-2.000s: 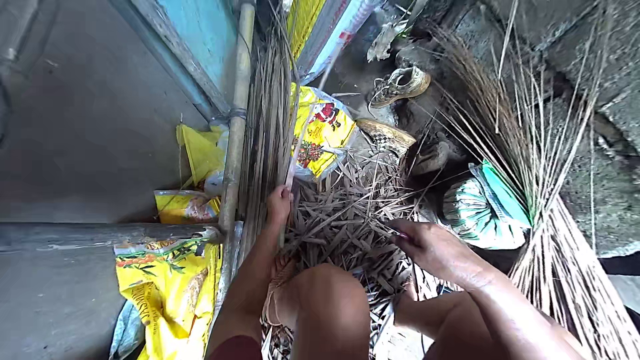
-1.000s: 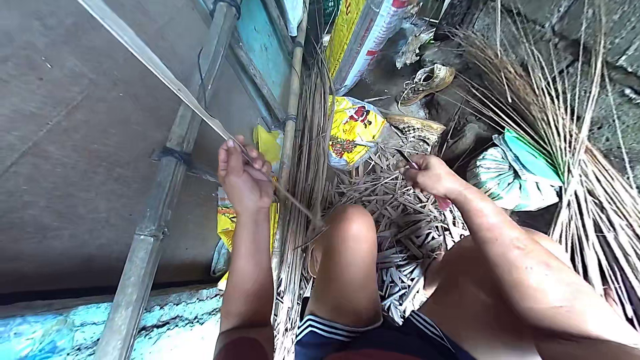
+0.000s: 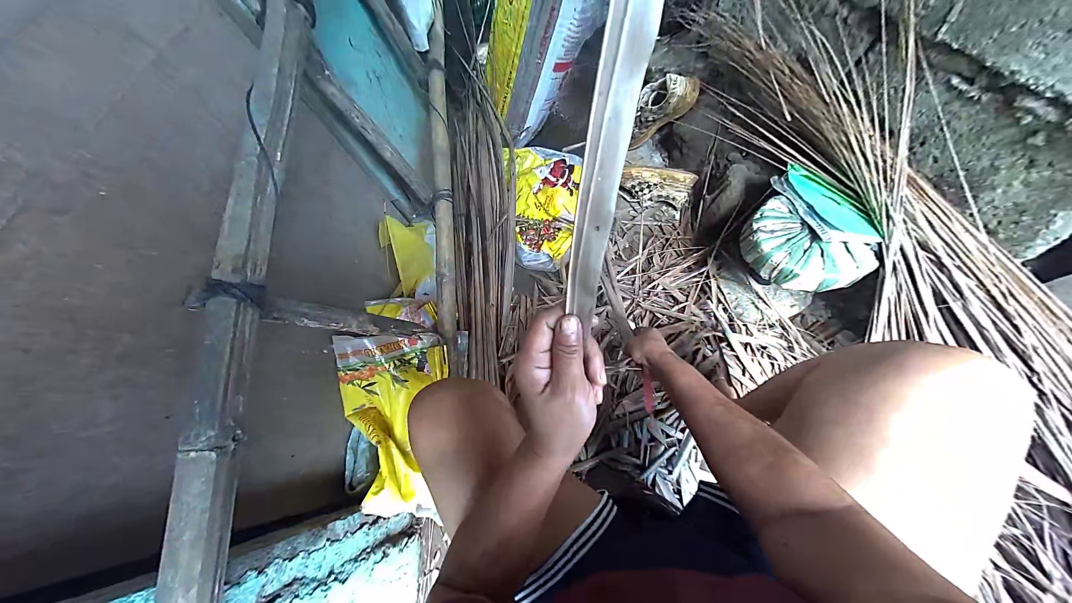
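My left hand (image 3: 559, 373) grips the lower end of a long, pale, folded dried palm leaf strip (image 3: 607, 151), thumb on top; the strip runs up past the top of the view. Lower and to the right, my right hand (image 3: 649, 345) is closed on something mostly hidden, with a small reddish piece (image 3: 648, 392) showing beneath it. A thin brownish strip runs up and left from that hand, behind the pale one. Cut leaf scraps (image 3: 670, 285) cover the ground below both hands. A bundle of long dry leaf strips (image 3: 481, 243) lies to the left of the hands.
A bundle of thin leaf ribs (image 3: 963, 243) leans at the right beside a green-and-white tied bag (image 3: 808, 243). Worn shoes (image 3: 666, 100) lie near stone blocks (image 3: 988, 151). Yellow plastic bags (image 3: 389, 410) are by a bamboo frame (image 3: 230, 335) along the left wall. My bare knees flank the work.
The left hand has moved from the left side to in front of my body, and the pale strip now points upward rather than to the upper left. The view has shifted somewhat.
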